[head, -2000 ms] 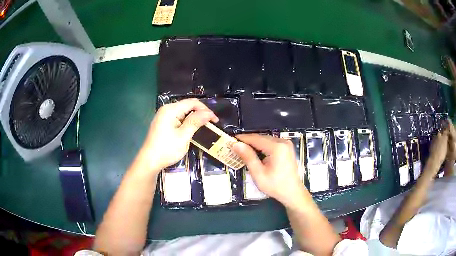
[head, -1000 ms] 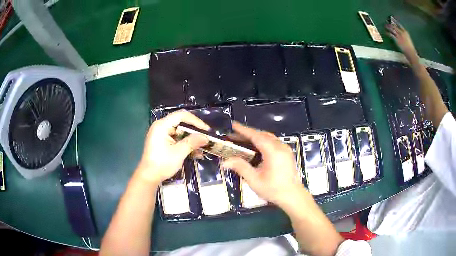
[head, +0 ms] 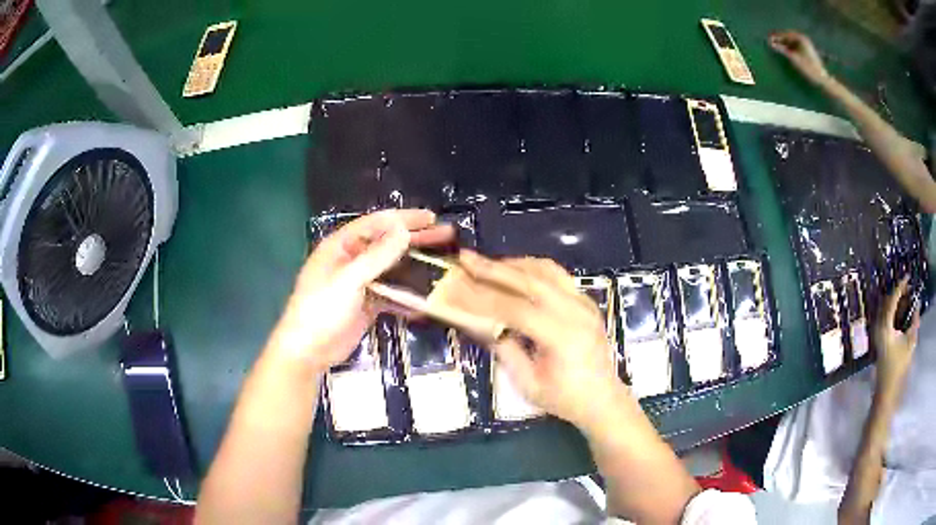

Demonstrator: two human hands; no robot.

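A gold keypad phone (head: 416,283) is held tilted above the pocket mat, blurred by motion. My left hand (head: 344,282) grips its left end between thumb and fingers. My right hand (head: 544,328) is on its right end, and the fingers cover the keypad part. The black pocket mat (head: 564,238) lies below. Its near row holds several front housings (head: 647,328) with dark windows and white lower halves; some are partly behind my hands. One more front housing (head: 711,146) lies in the far right pocket.
A fan (head: 87,241) stands at the left, with a dark slab (head: 156,405) and cable below it. Phones lie on the green conveyor at far left (head: 209,59) and far right (head: 728,51). A co-worker's hand (head: 801,56) reaches over the conveyor, beside a second mat (head: 821,185).
The phone went from face up to edge-on, and now shows its dark screen part again, blurred. The conveyor phones shifted left. The co-worker's arms moved.
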